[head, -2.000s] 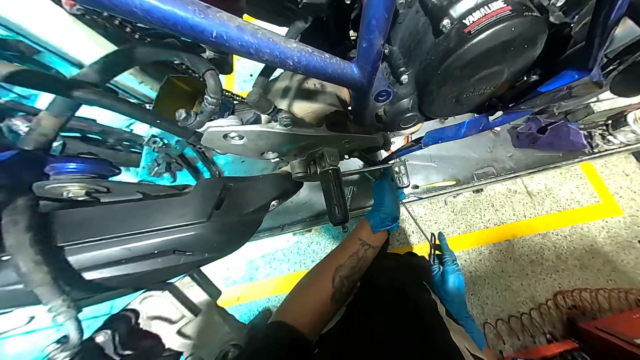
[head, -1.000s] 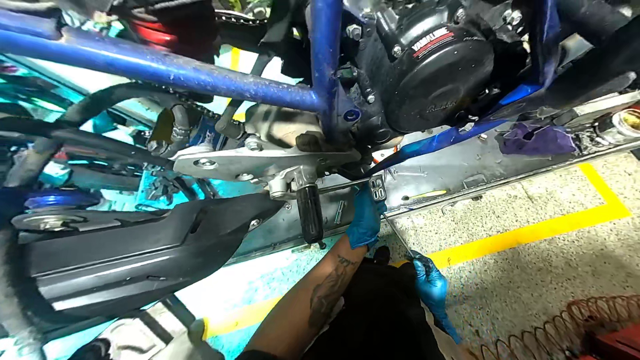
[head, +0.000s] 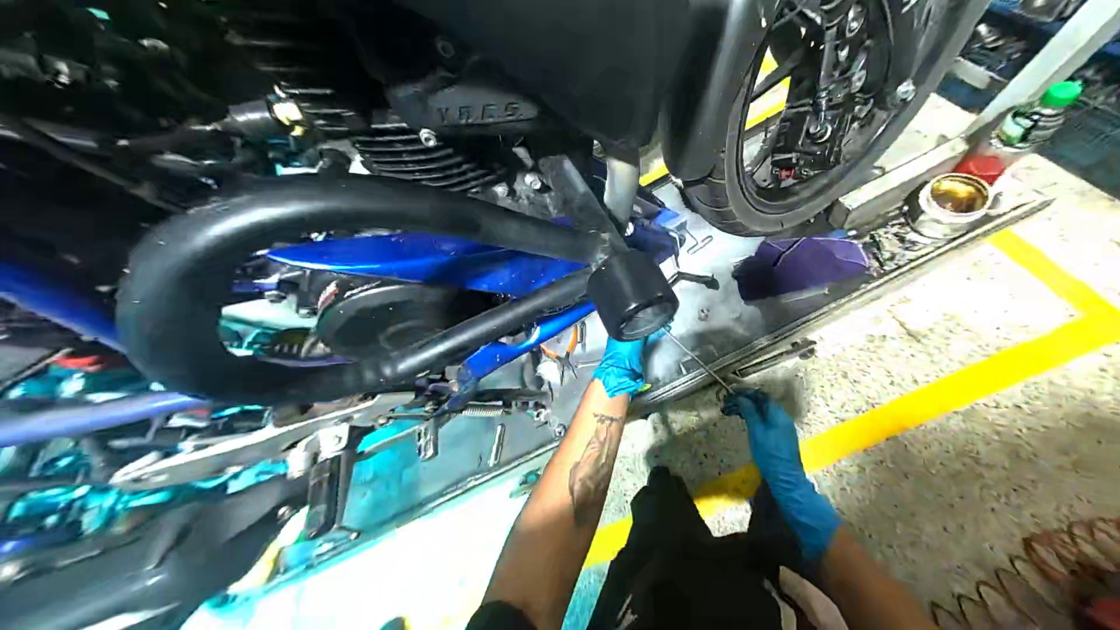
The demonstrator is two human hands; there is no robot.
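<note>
My left hand (head: pixel 625 363), in a blue glove, reaches under the motorcycle beside the black crash bar (head: pixel 350 206). Its fingertips are hidden behind the bar's black end slider (head: pixel 632 296), so what it holds cannot be seen. A thin metal rod (head: pixel 697 360) runs from near those fingers down to my right hand (head: pixel 751 407), also gloved in blue, whose fingers are closed around the rod's near end. Blue frame parts (head: pixel 420 259) and the finned engine cylinder (head: pixel 420 162) show behind and above the bar.
The front wheel (head: pixel 805 114) stands at the upper right. On the metal platform (head: pixel 700 315) lie a purple cloth (head: pixel 805 267) and tools; an open tin (head: pixel 955 198) and a green-capped bottle (head: pixel 1032 122) stand near its edge. A coiled hose (head: pixel 1006 573) lies on the floor at the lower right.
The view has swung toward the front of the motorcycle, bringing the crash bar and wheel in. My left hand has passed partly behind the slider; my right hand remains on the rod.
</note>
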